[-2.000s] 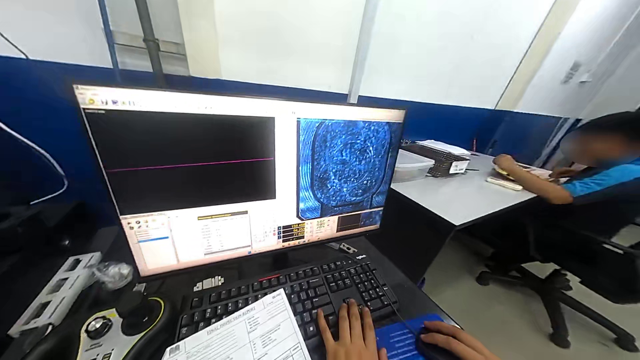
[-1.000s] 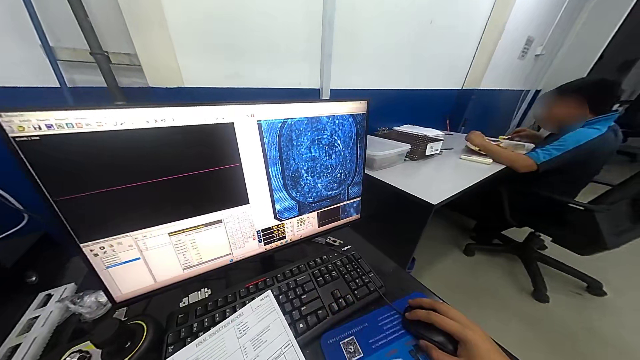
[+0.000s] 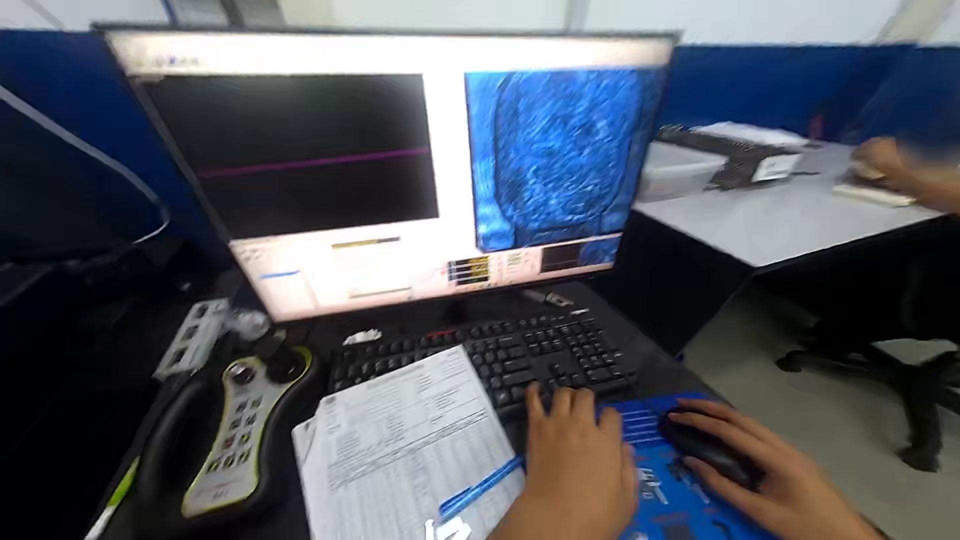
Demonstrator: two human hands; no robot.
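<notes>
My left hand (image 3: 576,457) lies at the front edge of a black keyboard (image 3: 517,352), fingers spread and fingertips at its lower keys. My right hand (image 3: 772,465) is wrapped around a black computer mouse (image 3: 709,448) on a blue printed mouse pad (image 3: 660,487). Printed sheets (image 3: 405,450) overlap the left part of the keyboard, and a blue pen (image 3: 480,489) lies on them beside my left hand. Behind stands a monitor (image 3: 450,157) showing a magenta line on black and a blue textured magnified picture.
A control pad with a joystick and buttons (image 3: 240,435) sits left of the papers, near a white slotted bar (image 3: 193,336). To the right, a grey table (image 3: 735,225) bears a plastic bin (image 3: 679,169) and a dark tray. Another person's hand (image 3: 885,157) is at that table.
My left hand, out of view one second ago, is back at the keyboard's front edge. My right hand remains on the mouse. The view has shifted, and the pen now shows on the papers.
</notes>
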